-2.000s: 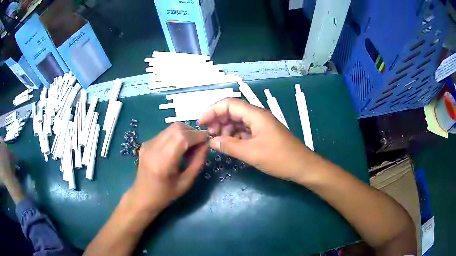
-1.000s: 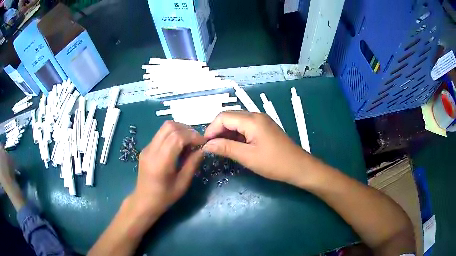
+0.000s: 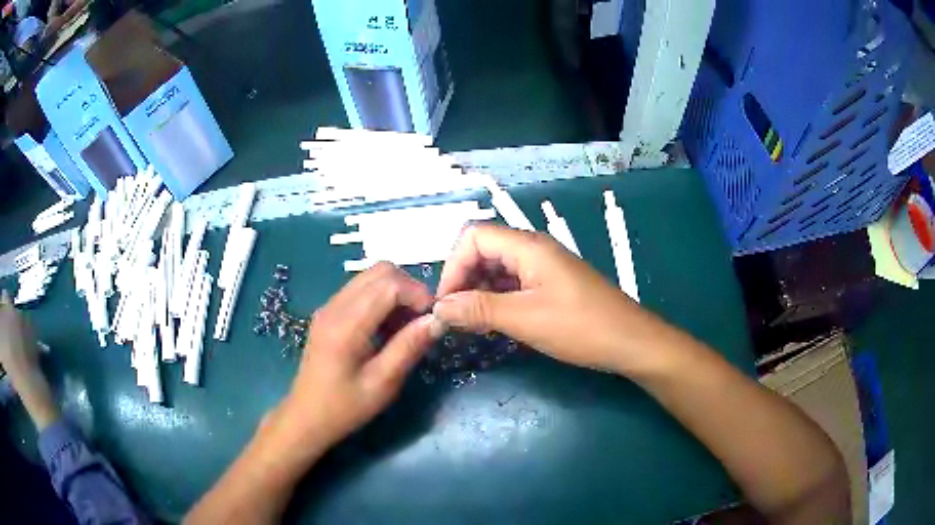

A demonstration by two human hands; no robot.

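Note:
My left hand (image 3: 361, 344) and my right hand (image 3: 528, 292) meet at the fingertips above the green tabletop. Thumbs and forefingers of both hands pinch a very small fitting, mostly hidden by the fingers. Small shiny rings or clips (image 3: 461, 359) lie scattered below and behind my hands. A tighter heap of darker small fittings (image 3: 275, 313) lies left of my left hand.
White tubes lie stacked (image 3: 415, 234) behind my hands, with a few single ones (image 3: 620, 246) at right and a messy pile (image 3: 154, 277) at left. Light blue boxes (image 3: 384, 77) stand behind. A blue crate (image 3: 800, 133) is at right. Another person's arm (image 3: 31, 369) is at far left.
The view has shifted slightly. My hands stay together at the fingertips, with small changes in finger position.

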